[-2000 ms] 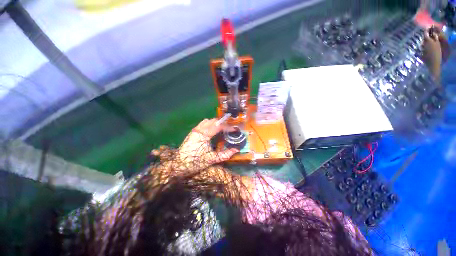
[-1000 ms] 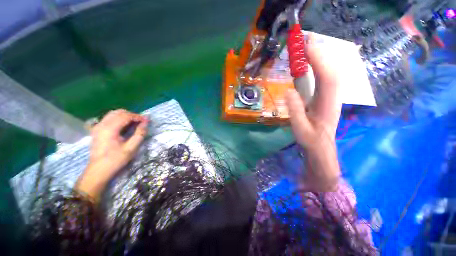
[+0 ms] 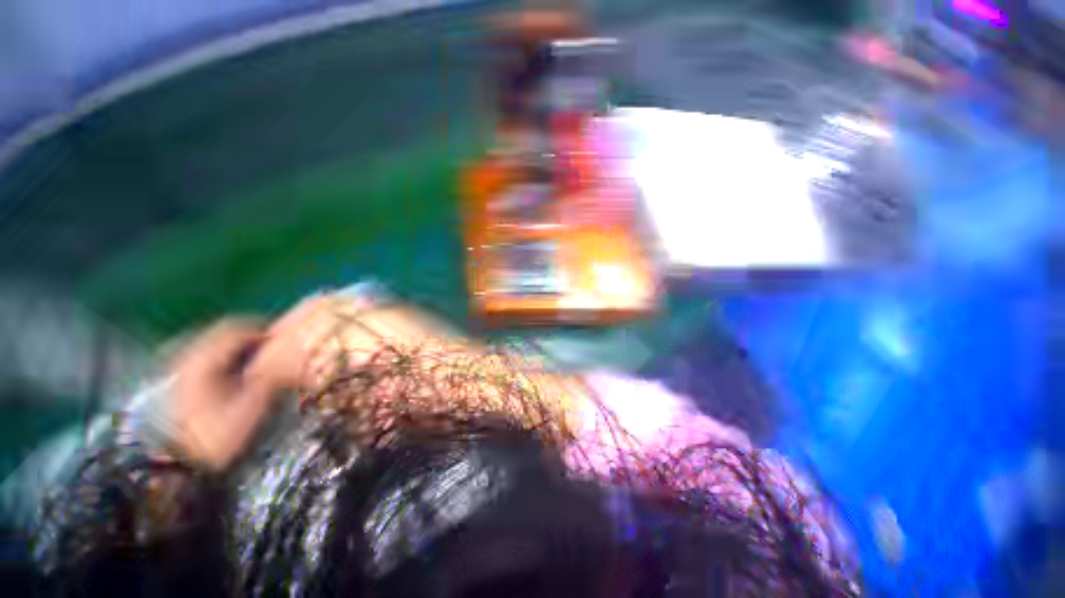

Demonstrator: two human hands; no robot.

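The frame is heavily blurred. My left hand [image 3: 216,397] is at the lower left over the silvery sheet. My right hand [image 3: 321,339] reaches across to the left and is close beside it or touching it. Any part between the fingers is too blurred to tell. The orange test fixture [image 3: 561,306] stands upper centre, away from both hands. Its nest [image 3: 526,266] is a pale and dark smear, so I cannot tell whether a part sits in it. The red clamp handle [image 3: 572,146] is a blurred streak in front of the upright.
The white box [image 3: 736,193] stands right of the fixture. Blurred clear trays [image 3: 858,187] lie behind and right of it. A blue surface [image 3: 888,386] is on the right, and the green bench top [image 3: 269,222] on the left. Hair covers much of the bottom.
My right hand has left the area by the red clamp handle and moved left, next to my left hand. The view has shifted and blurred.
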